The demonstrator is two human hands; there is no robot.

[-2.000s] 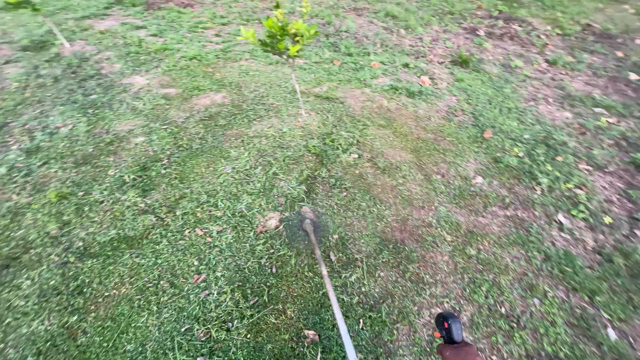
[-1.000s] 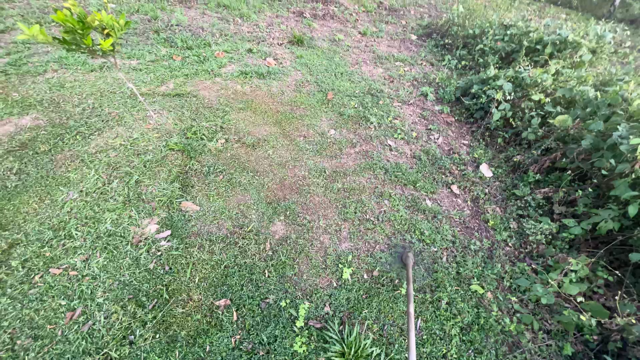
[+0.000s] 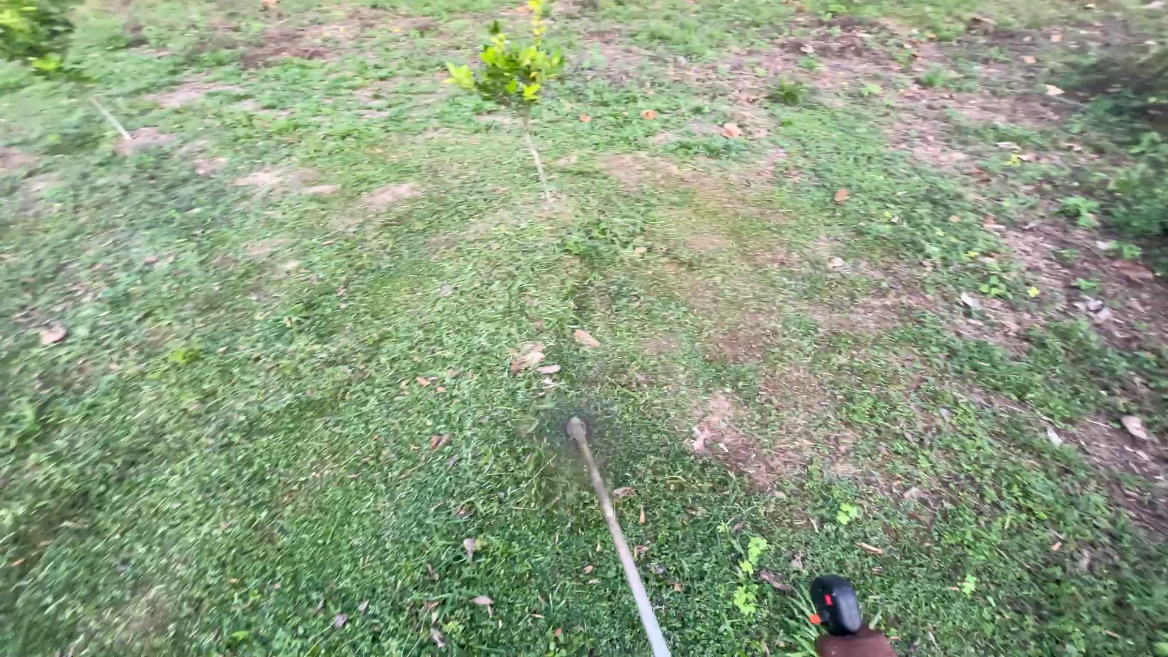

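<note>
The long shaft of a string trimmer reaches from the bottom edge up to its head, which is low over the grass with a dark spinning blur around it. At the bottom right, my right hand is closed around a black trimmer handle with red controls. Only a small part of that hand shows. My left hand is out of the frame.
A young tree with a thin stem stands ahead of the trimmer head. Another thin stem rises at the upper left. Dry leaves and bare soil patches dot the grass. Darker undergrowth borders the right side.
The view has swung left since a second ago, when the trimmer head was near the undergrowth. My right hand and the handle, out of view then, show again.
</note>
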